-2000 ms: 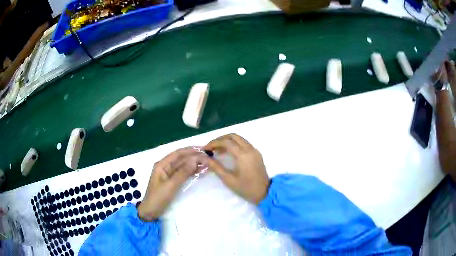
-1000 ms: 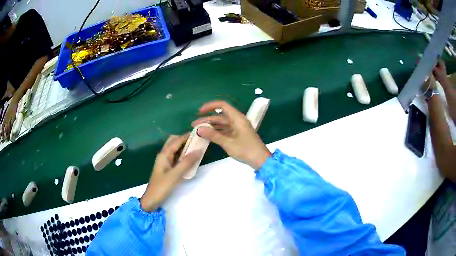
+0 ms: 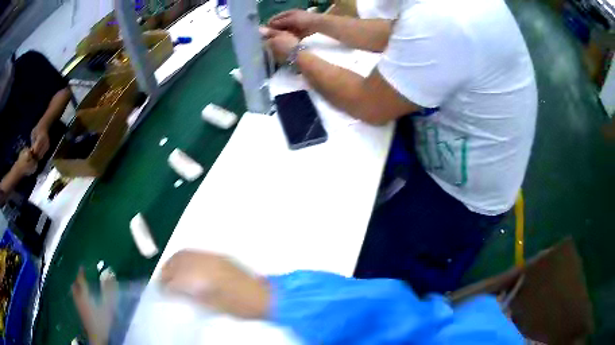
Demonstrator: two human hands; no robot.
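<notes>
My right hand [image 3: 212, 281] is blurred, palm down and fingers curled, over the near end of the white bench; whether it holds anything cannot be told. My left hand [image 3: 98, 311] is blurred at the bottom left over the belt edge, with fingers apart. A pale housing end [image 3: 107, 274] shows by its fingertips; whether they touch is unclear. Other cream housings lie on the green belt: one nearest [image 3: 143, 235], one further up [image 3: 185, 165] and one near the grey post [image 3: 219, 116]. No black pad or sticker sheet is visible.
A smartphone [image 3: 300, 119] lies on the bench [image 3: 270, 195] beside a grey post [image 3: 248, 54]. A person in a white shirt [image 3: 465, 87] sits at right. Across the belt are another person [image 3: 40, 101], cardboard boxes [image 3: 91, 145] and a blue bin [image 3: 23, 290]. A brown carton [image 3: 553, 296] stands lower right.
The view has swung to the right. The housing I held in both hands no longer shows clearly in them. My hands are apart and low in the picture. The sticker sheets have left view.
</notes>
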